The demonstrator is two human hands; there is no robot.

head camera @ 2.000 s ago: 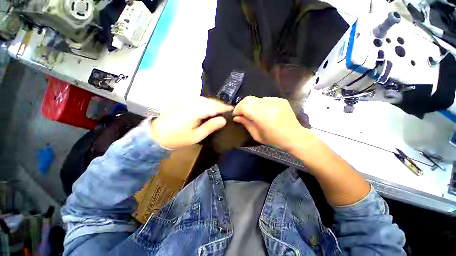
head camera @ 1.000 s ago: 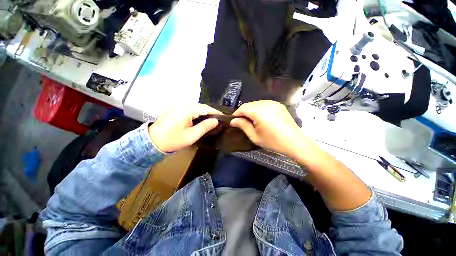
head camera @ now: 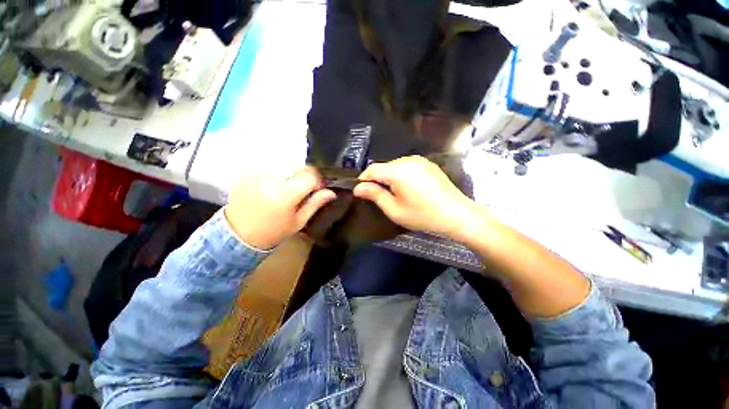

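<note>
A large dark brown-black garment (head camera: 364,88) lies over the table, and its near edge hangs over the table front towards my lap. A folded brown band (head camera: 340,182) at that edge is pinched between my two hands. My left hand (head camera: 276,206) grips it between thumb and fingers, and my right hand (head camera: 416,196) grips it just to the right, with a small gap between the fingertips. A black woven label with pale print (head camera: 356,146) lies on the garment just beyond my fingers. The cloth under my fingers is partly hidden.
A white and blue sewing machine (head camera: 559,88) stands at right, its needle area beside the garment. Thread snips (head camera: 627,244) and a thin metal tool lie on the right table. An older beige machine (head camera: 100,40) is at upper left. A red stool (head camera: 92,192) and a cardboard box (head camera: 260,307) are below.
The view has shifted slightly. My hands have spread slightly apart along the band since the first frame, and a short stretch of it now shows between them.
</note>
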